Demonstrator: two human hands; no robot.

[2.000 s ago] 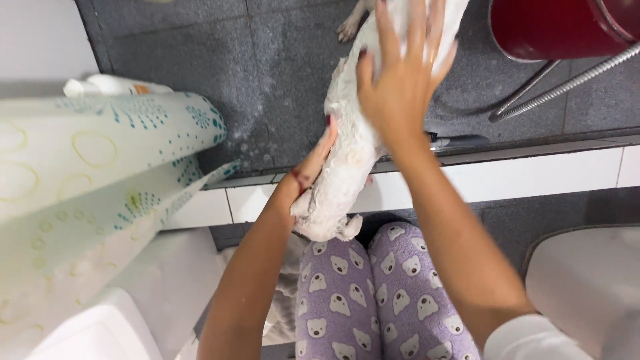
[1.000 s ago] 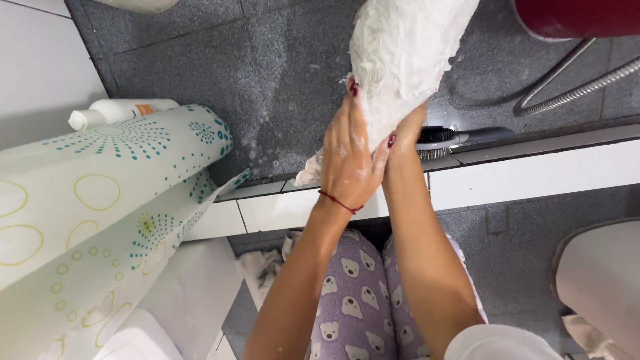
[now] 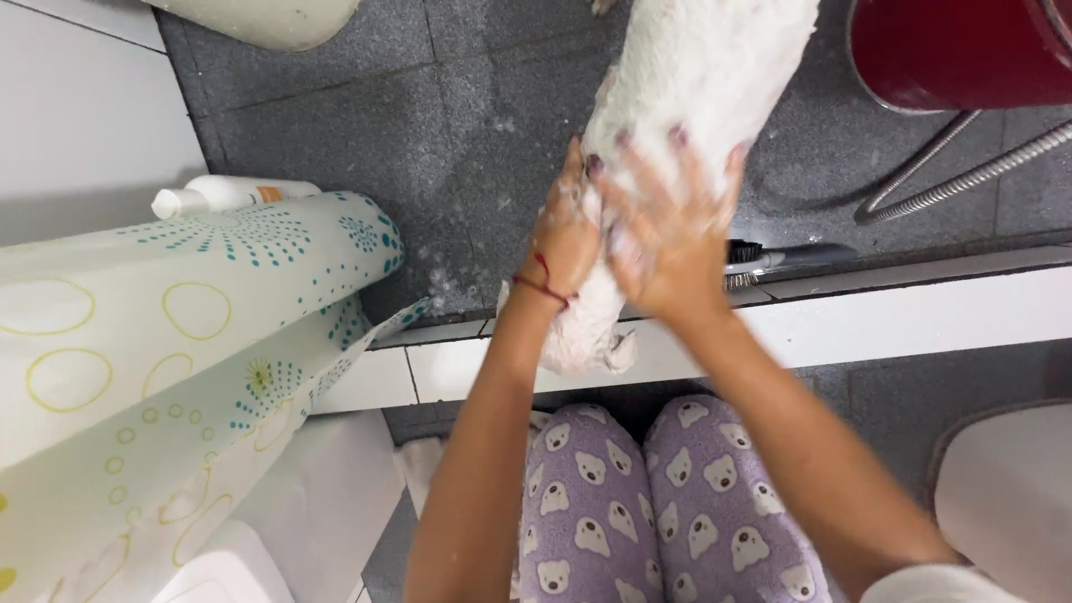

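A wet white dog (image 3: 699, 75), lathered with suds, stands on the dark shower floor, its head low over the white tiled curb. With a red string bracelet at the wrist, my left hand (image 3: 569, 230) rests along the side of its neck, fingers pointing up the view. My right hand (image 3: 670, 218) lies spread on the dog's upper back and shoulder, suds on its fingers; it looks slightly blurred. Both palms press against the coat, and neither is closed round anything. The dog's face and most of its legs are hidden.
Right of the dog lies a brush (image 3: 754, 261) with black bristles, against the curb (image 3: 879, 322). A red bucket (image 3: 963, 54) and a metal shower hose (image 3: 963, 180) are at upper right. On the left hang a patterned shower curtain (image 3: 193, 293) and, behind it, lies a white bottle (image 3: 243, 193).
My hands were together low on the dog a second ago; now they are apart, the right one spread on its back. The dog's head shows over the curb again.
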